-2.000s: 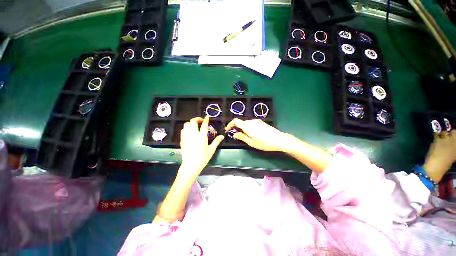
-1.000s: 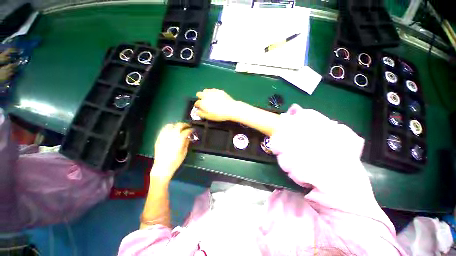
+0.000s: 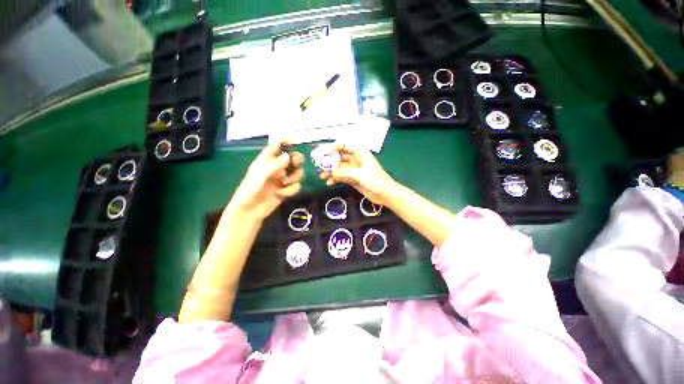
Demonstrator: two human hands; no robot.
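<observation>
My right hand (image 3: 357, 172) holds a watch head (image 3: 325, 158) with a pale, silvery face in its fingertips, above the mat behind the tray. My left hand (image 3: 271, 180) is raised beside it, fingers curled. A small dark thing, seemingly a watch head seen edge-on, shows at its fingertips. The black compartment tray (image 3: 269, 277) lies below, tilted. Several watch heads sit in its middle and right pockets, among them a pale one (image 3: 298, 253) and a purple-blue one (image 3: 340, 243). My left forearm hides part of the tray's left end.
A clipboard (image 3: 229, 112) with paper and a yellow-black pen (image 3: 320, 92) lies behind my hands, beside a paper slip (image 3: 373, 133). Black trays with heads stand left (image 3: 80, 278), back left (image 3: 182, 64), back right (image 3: 431, 52) and right (image 3: 530, 213). Another person's sleeve (image 3: 628, 247) is at right.
Both hands have risen from the tray's left end to above the mat behind it. The right hand now shows a pale watch head. The view has shifted and the tray appears turned.
</observation>
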